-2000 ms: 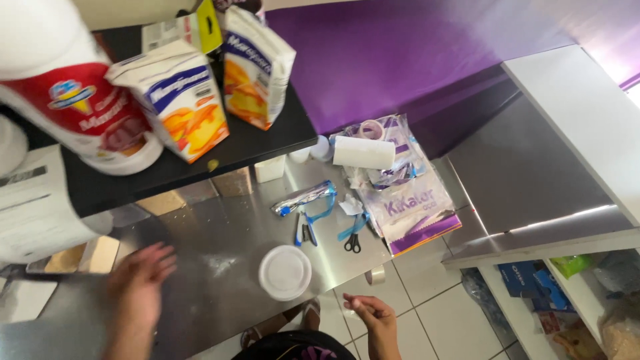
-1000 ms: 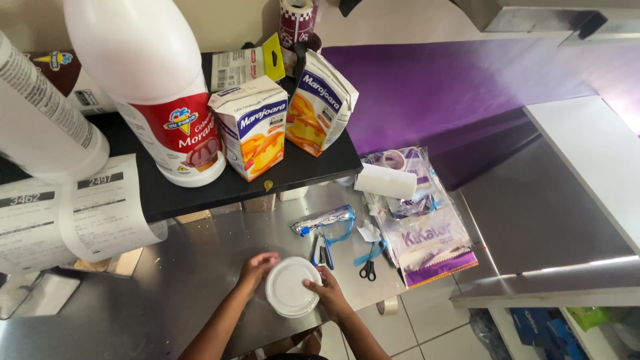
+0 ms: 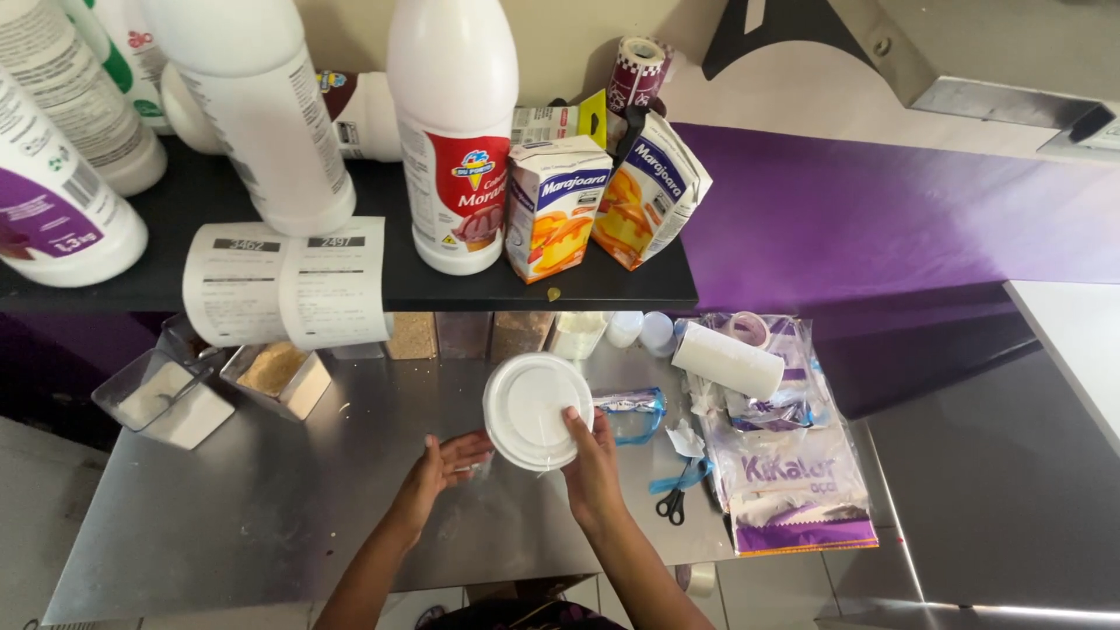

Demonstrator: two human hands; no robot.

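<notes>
My right hand (image 3: 592, 459) grips the right edge of a round white lidded container (image 3: 535, 407), thumb on top of its lid and fingers beneath. Held above the steel worktop, the container shows its flat top to the camera. Close to its lower left edge is my left hand (image 3: 448, 464), palm turned up and fingers apart, with a bit of clear film or tape near the fingertips. Behind the container on the right lies a roll in printed wrap (image 3: 628, 401) with blue plastic. Black-handled scissors (image 3: 672, 506) rest farther right beside crumpled blue plastic (image 3: 682, 477).
A black shelf (image 3: 437, 293) overhangs the worktop (image 3: 350, 507), bearing bottles, cartons (image 3: 556, 210) and hanging printed slips (image 3: 284, 280). Open tubs of powder (image 3: 278, 374) stand at left. A paper towel roll (image 3: 731, 360) and printed plastic bags (image 3: 801, 490) lie at right.
The container, on the worktop two seconds ago, is now up in my right hand. My left hand has come in from the far left, touched it, and now stands apart. The view has shifted.
</notes>
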